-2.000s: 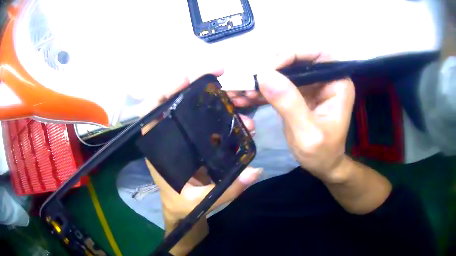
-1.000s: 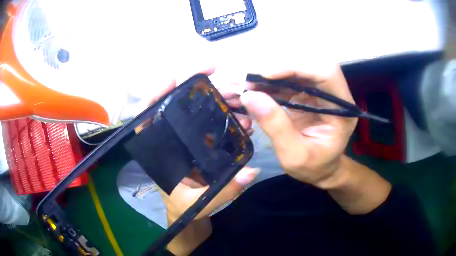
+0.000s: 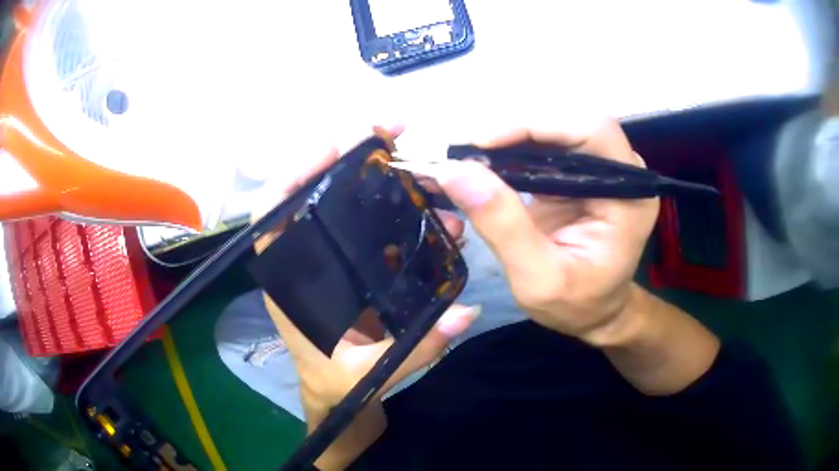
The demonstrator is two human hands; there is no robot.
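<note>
A black phone middle frame (image 3: 419, 308) is held tilted above my lap, its wide window open toward the lower left. A dark square film (image 3: 308, 276) lies across its upper end, and orange-gold patches show along that end's edge. My left hand (image 3: 345, 377) grips the frame from beneath, fingers behind it and thumb at its right rim. My right hand (image 3: 570, 239) holds black tweezers (image 3: 589, 175) reversed, the fine point away to the right. Its thumb and fingertip are at the frame's top corner, with a thin pale sliver between them and the corner.
A second phone frame (image 3: 419, 52) lies on the white table (image 3: 589, 55). A fan with orange trim (image 3: 110, 198) stands at the left, above a red mesh crate (image 3: 78, 285). A red stool (image 3: 699, 230) is under the table edge. A person's pale sleeve (image 3: 814, 184) is at far right.
My right hand's fingertips have moved left to the frame's top corner, and the pale sliver now shows there. The tweezers' arms have come closer together. The held frame has shifted slightly in my left hand.
</note>
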